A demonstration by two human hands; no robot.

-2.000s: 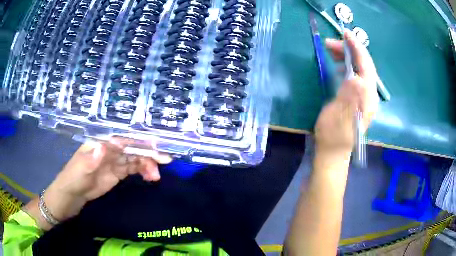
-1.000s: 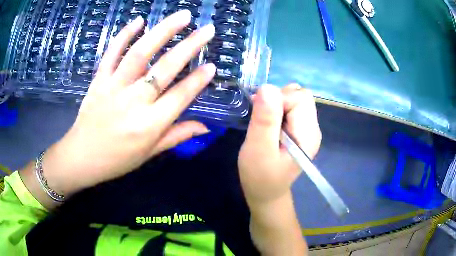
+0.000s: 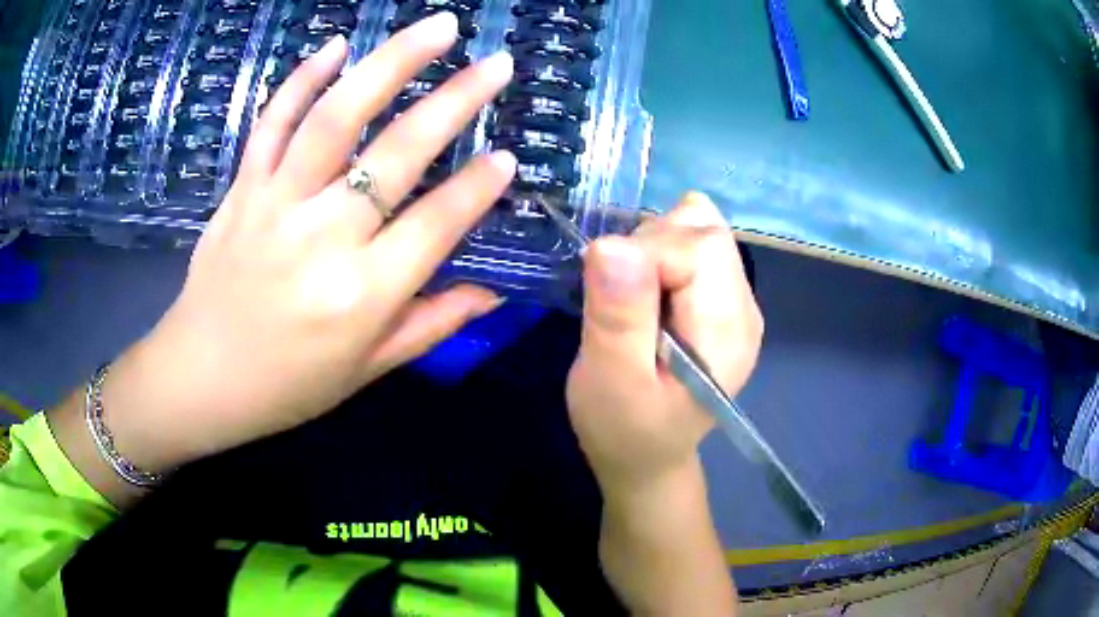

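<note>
A clear blister tray (image 3: 618, 133) lies at the upper left, its front edge over the bench edge. Rows of small dark round parts (image 3: 552, 75) with silvery glints fill its channels. My left hand (image 3: 325, 253) lies palm down with fingers spread over the tray's front middle, covering some parts. My right hand (image 3: 663, 325) holds slim silver tweezers (image 3: 753, 444) like a pen at the tray's front right corner. Their tip points at the front end of the rightmost row. I cannot tell whether the tip touches a part.
On the green mat (image 3: 747, 169) lie a slim blue tool (image 3: 789, 60), a long pale-handled tool (image 3: 922, 103) and a white disc (image 3: 886, 15) beside it. The bench edge curves to the right. A blue stool (image 3: 994, 410) stands on the floor at the right.
Since the earliest frame, my left hand has moved from under the tray's front edge onto its top. My right hand has come left from the mat to the tray corner with the tweezers.
</note>
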